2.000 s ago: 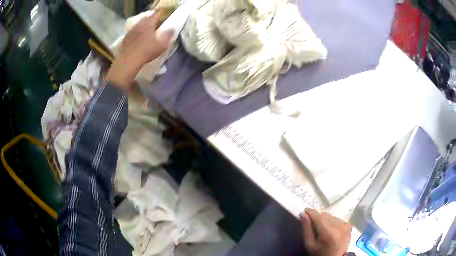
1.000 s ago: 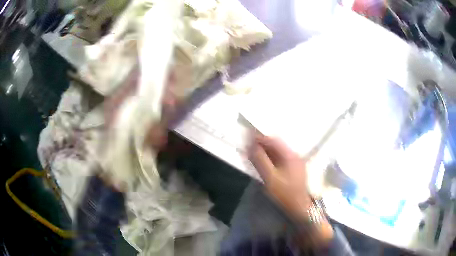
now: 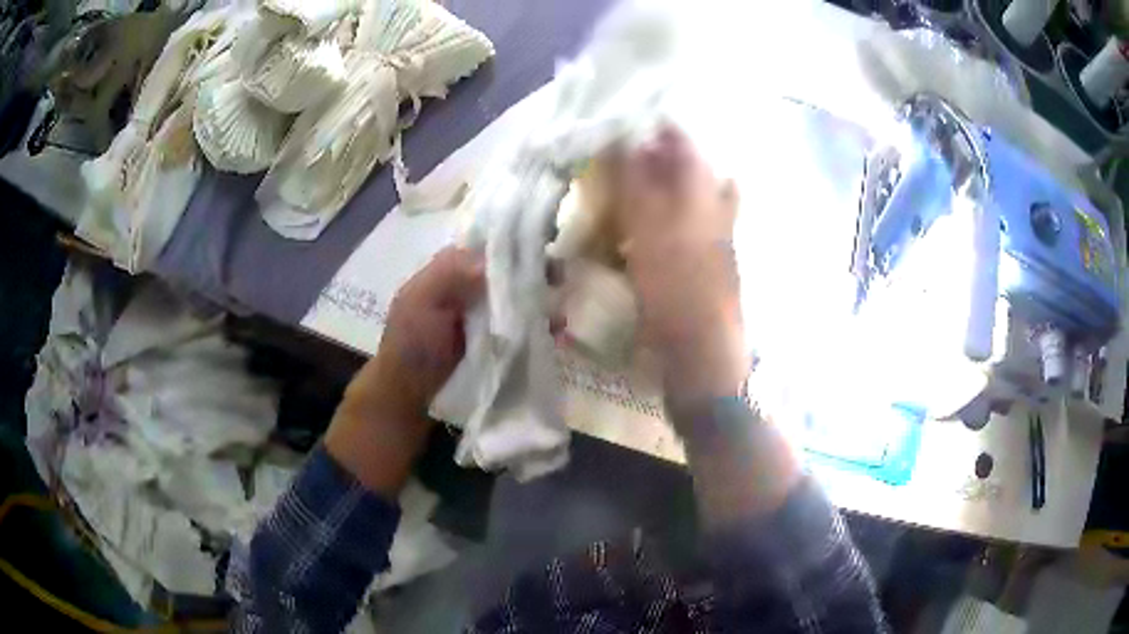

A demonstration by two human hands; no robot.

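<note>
A white fabric piece [image 3: 514, 285], bunched and blurred, hangs between my hands over the front edge of the machine table. My left hand [image 3: 433, 310] is closed on its left side. My right hand [image 3: 675, 223] is at its upper right, blurred, with its fingers against the cloth; part of that hand is washed out by glare. A smaller cream piece [image 3: 601, 310] shows between the hands. The blue-headed sewing machine [image 3: 1052, 235] stands to the right, its needle area hidden in white glare.
A tied bundle of cream cut pieces [image 3: 328, 99] lies on grey-purple cloth [image 3: 235, 242] at left. A fabric heap [image 3: 149, 421] is below the table at lower left. A blue plate [image 3: 898, 446] and a dark slim tool [image 3: 1036, 461] are near the table's front edge. Thread cones [image 3: 1102, 74] stand upper right.
My left hand has come from the far left to the table's front with white fabric. My right hand has moved up onto this fabric. The view has shifted right, showing more of the machine.
</note>
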